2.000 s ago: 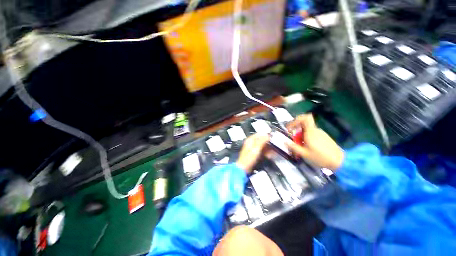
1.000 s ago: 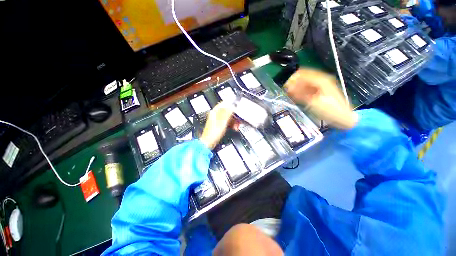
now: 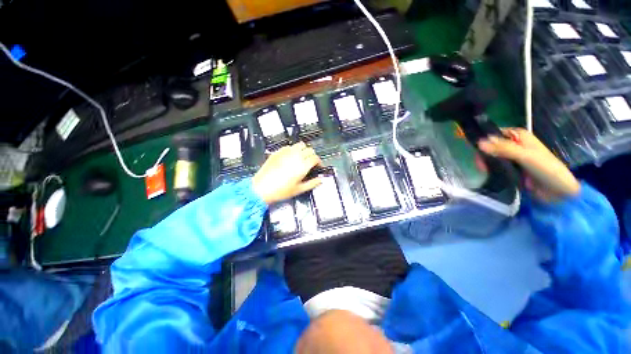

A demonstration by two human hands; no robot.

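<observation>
A clear blister tray (image 3: 277, 243) holds two rows of black units with white labels, such as the unit (image 3: 378, 185) in the near row. My left hand (image 3: 289, 173) lies over the left part of the tray, fingers bent above the units; whether it grips one is hidden. My right hand (image 3: 529, 160) is right of the tray, closed around the grip of a black barcode scanner (image 3: 477, 117), whose head points left towards the tray. A white cable (image 3: 389, 55) hangs from above across the tray's right part.
Keyboard (image 3: 311, 52) and monitor (image 3: 270, 7) stand behind the tray. Stacked filled trays (image 3: 574, 90) are at right. At left are a dark cylinder with a yellowish band (image 3: 185, 169), an orange-red tag (image 3: 156, 181) on a cable, a black mouse (image 3: 99, 183) and a white puck (image 3: 55, 207).
My right hand has moved right and now holds the scanner. My left hand no longer holds up the unit and rests lower over the tray. The view has shifted.
</observation>
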